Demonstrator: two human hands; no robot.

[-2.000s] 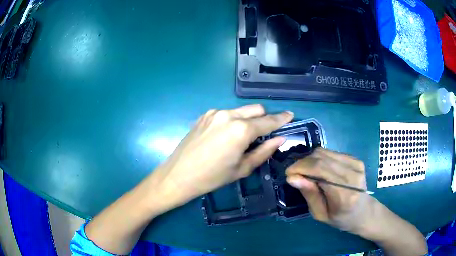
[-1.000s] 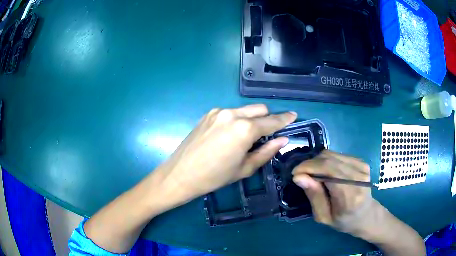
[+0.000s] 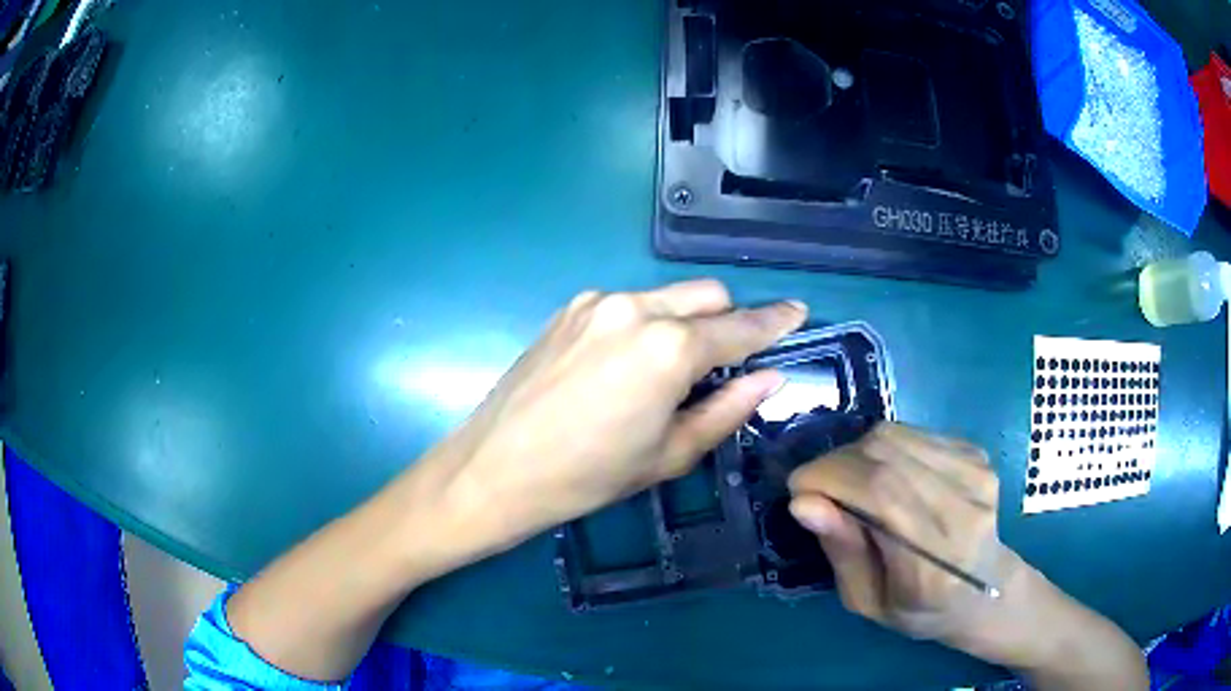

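A black plastic housing lies on the green mat in front of me, with rectangular openings at its left end and a deep compartment at its right end. My left hand rests over its upper middle, with thumb and fingers holding its far edge. My right hand is bare and grips thin dark tweezers like a pen over the compartment. The rear end of the tweezers points down and right. Their tip is hidden by my right fingers and the housing.
A black press fixture stands behind the work. At right are a blue bin of clear pieces, a red bin, a bottle of yellow liquid and a dot sheet. More black housings stand at far left.
The rear end of the tweezers has swung down towards my right wrist, so they slope more steeply. My left hand still holds the housing. The whole view has shifted slightly.
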